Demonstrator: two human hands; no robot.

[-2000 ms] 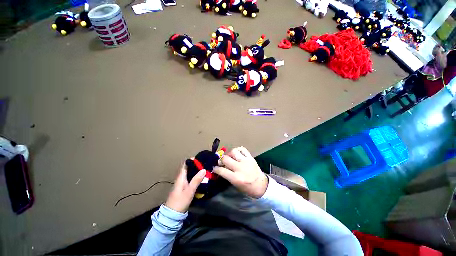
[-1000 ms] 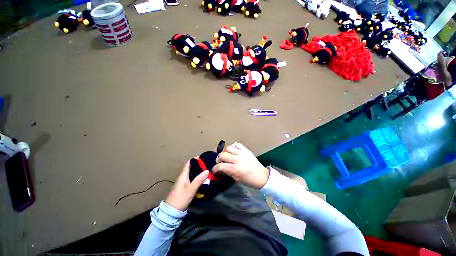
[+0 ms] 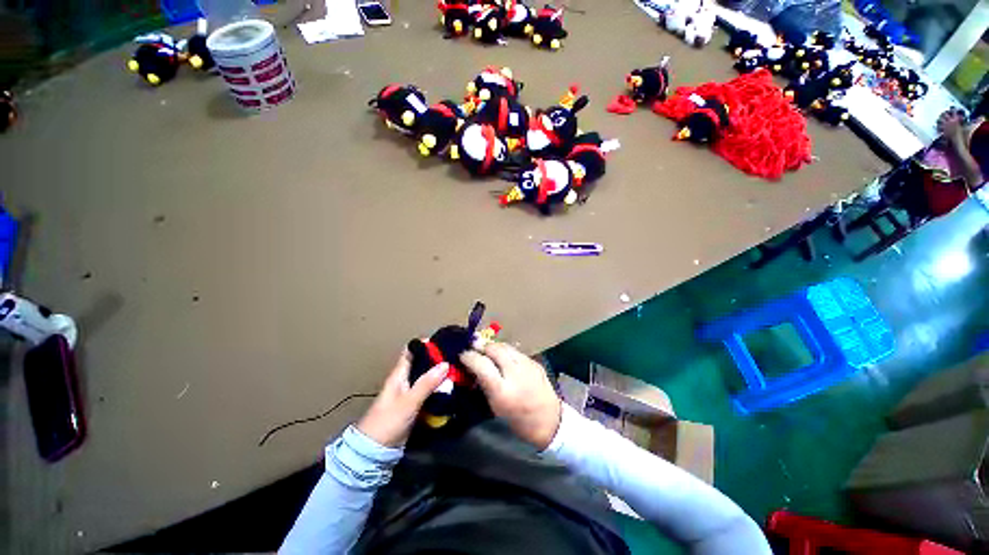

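A black plush penguin (image 3: 442, 349) with a red scarf (image 3: 436, 356) is held at the table's near edge, over my dark apron. My left hand (image 3: 396, 408) grips its left side, thumb on the front near the scarf. My right hand (image 3: 518, 392) has its fingertips at the toy's right side, beside the small yellow-red hat (image 3: 490, 332) and the upright black loop (image 3: 476, 315). Any needle is too small to see. A dark thread (image 3: 315, 416) trails left from the toy over the table.
A penguin pile (image 3: 493, 128) lies mid-table, with a slim white-purple tool (image 3: 572, 248) nearer. Red strips (image 3: 759, 125) lie far right. A phone (image 3: 52, 397) and white fan (image 3: 35, 319) are left. A carton (image 3: 651, 417) and blue stool (image 3: 803, 341) stand on the floor right.
My right hand has moved slightly down and turned, uncovering the yellow-red hat that it hid a second ago. My left hand still holds the penguin in nearly the same place.
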